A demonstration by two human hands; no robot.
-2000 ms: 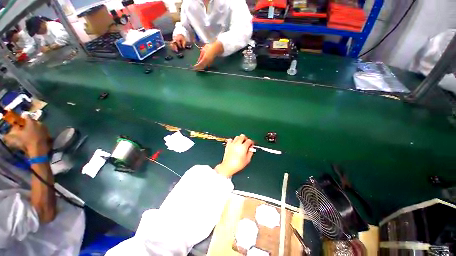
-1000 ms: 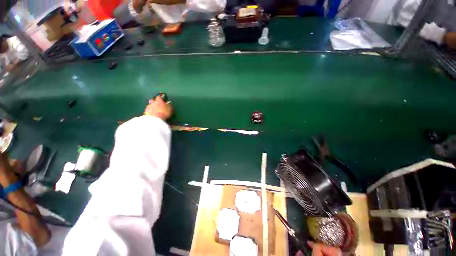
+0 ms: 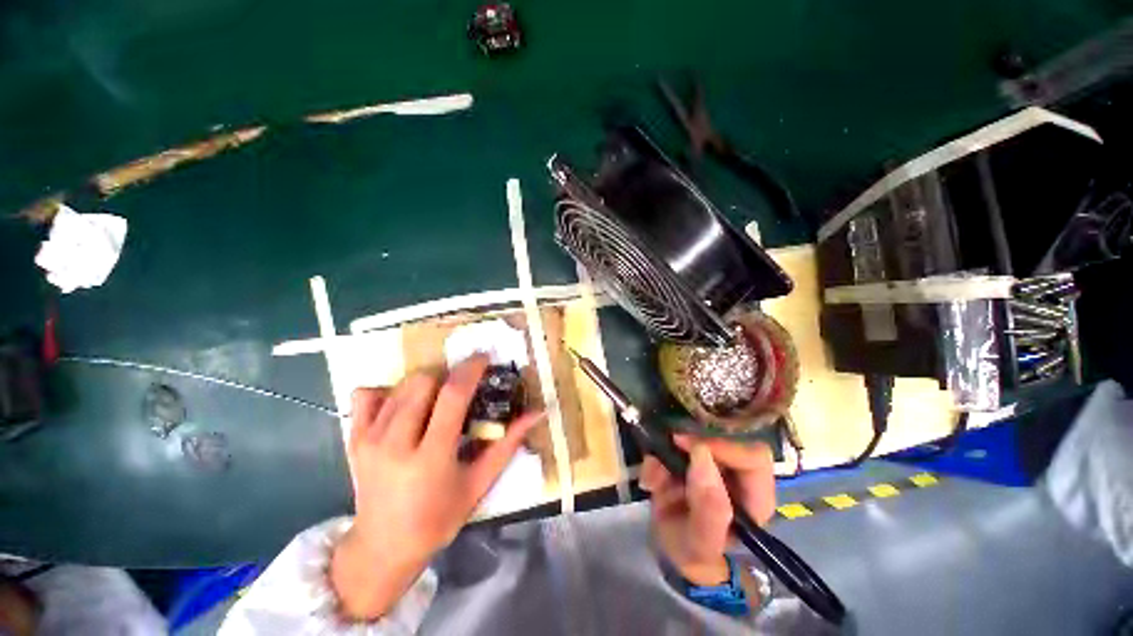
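My left hand (image 3: 416, 466) is over the cardboard work pad (image 3: 429, 344), its fingers around a small round dark module (image 3: 497, 393) on the white pads (image 3: 487, 338). A small tan piece shows at the module's lower edge, by my thumb. My right hand (image 3: 711, 495), with a blue wrist strap, holds the soldering iron (image 3: 664, 446) by its black handle. The iron's silver barrel points up and left, its tip over the right side of the pad, apart from the module. Part of the module is hidden by my fingers.
The fume fan (image 3: 683, 224) stands behind the iron, beside the round tip cleaner (image 3: 731, 373). Dark-handled pliers (image 3: 705, 131) lie behind the fan. A black taped box (image 3: 888, 267) is at right. Solder wire (image 3: 199, 374) runs in from the left. Another module (image 3: 495, 27) is at the top.
My left hand has come back from the far green bench onto the work pad with a module. My right hand has come into fuller view with the iron. The view has tilted down and shifted right.
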